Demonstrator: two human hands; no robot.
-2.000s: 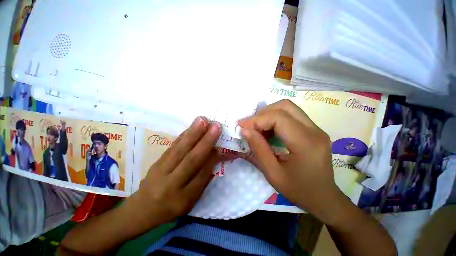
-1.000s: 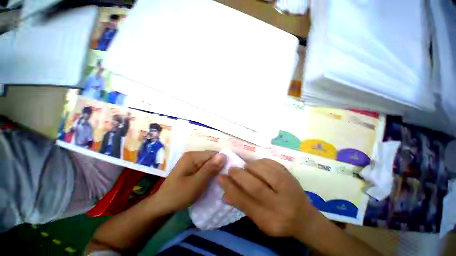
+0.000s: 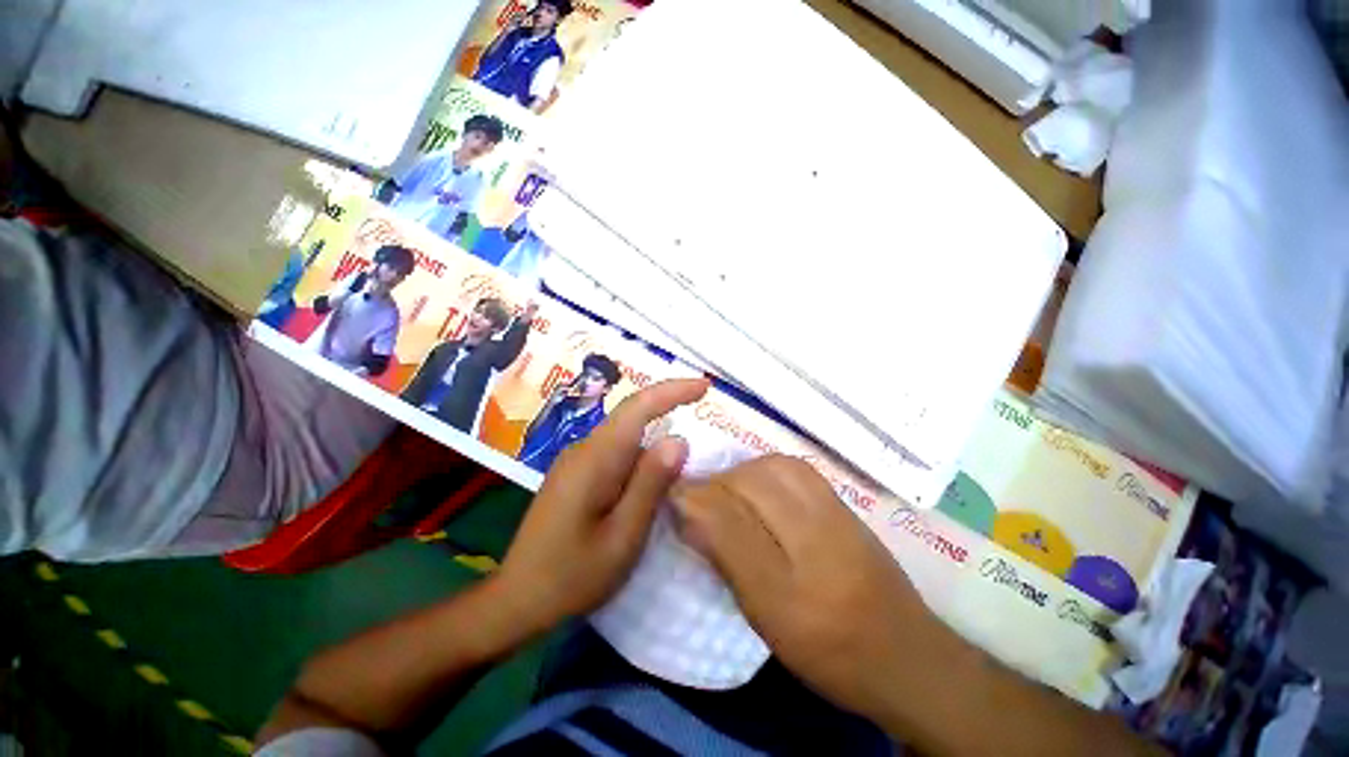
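Observation:
A white sticker backing sheet with rows of raised dots is held over my lap at the bench's front edge. My left hand holds its upper left part between thumb and fingers, with the index finger extended. My right hand is at the sheet's top, its fingers bent over it; whether a small piece is between the fingertips is hidden. Beyond my hands, white back covers lie face down in a slanted stack.
Another white unit lies upper left. Milky-white sleeves are stacked at right. Crumpled white tissue is upper right. Poster sheets cover the bench. A neighbouring person's grey-clothed arm or leg and a red stool are at left.
The view has turned, and the white stack shows farther right. Both hands have moved from the cover's edge back to the dotted sheet. The left index finger has extended.

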